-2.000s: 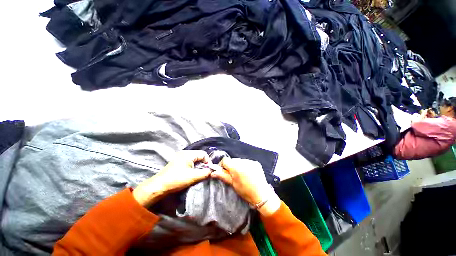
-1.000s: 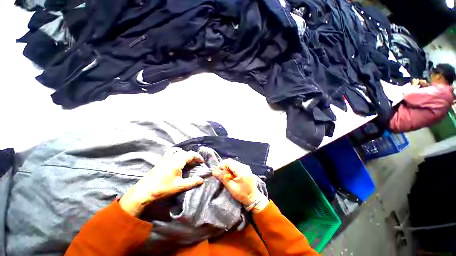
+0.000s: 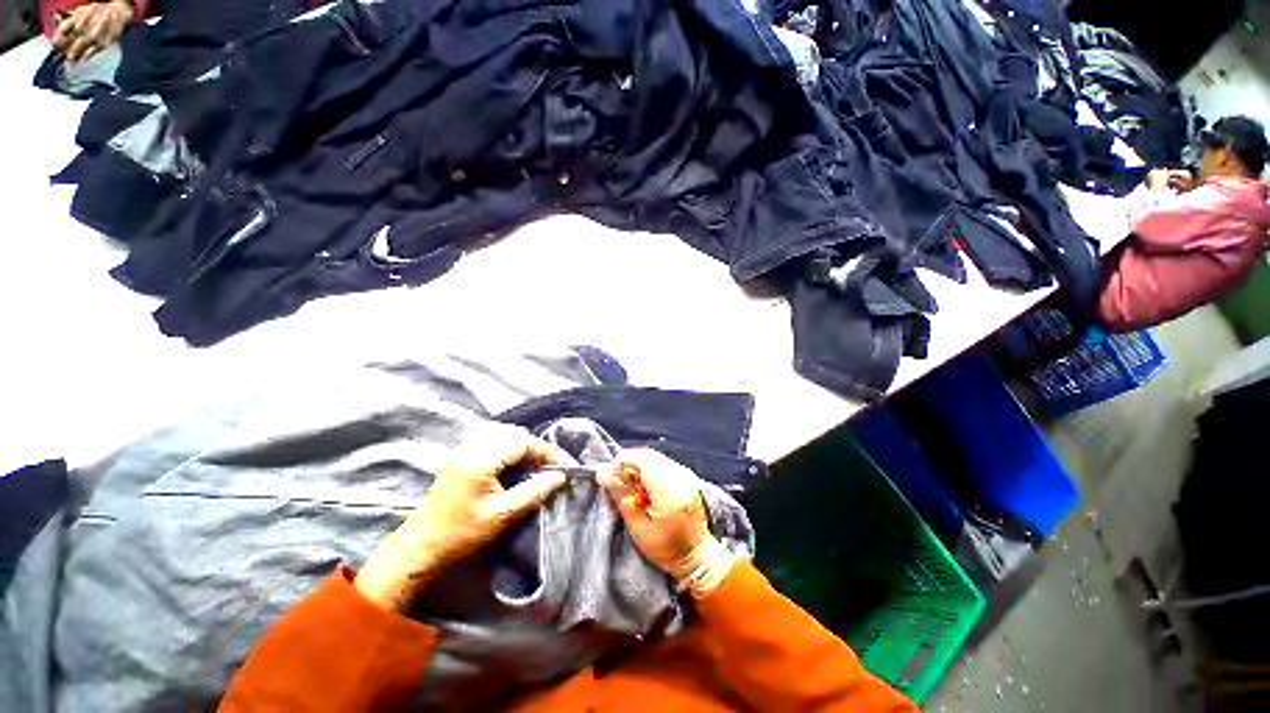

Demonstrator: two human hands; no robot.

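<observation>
A denim garment [image 3: 265, 515] lies nearest me, pale grey wrong side outward. Its grey sleeve [image 3: 599, 557] is bunched between my hands. A dark navy part [image 3: 669, 418] of the garment sticks out beyond my hands toward the table edge. My left hand [image 3: 467, 508] pinches the sleeve cloth between thumb and fingers. My right hand [image 3: 655, 515] pinches the same cloth close beside it. A small orange sliver shows at my right fingers, perhaps thread snips; the rest is hidden. Loose threads are too fine to see.
A pile of dark denim garments [image 3: 460, 126] covers the far side of the white table [image 3: 655, 307]. A green crate [image 3: 891, 557] and a blue bin [image 3: 996, 439] stand below its edge. A blue mesh crate [image 3: 1100, 369] is near a person in pink [image 3: 1184, 251]. Another person's hands [image 3: 95, 28] show top left.
The thumb and fingers of my left hand have opened, then closed back on the cloth beside my right. The view has shifted, and another person's hands now show at the top left.
</observation>
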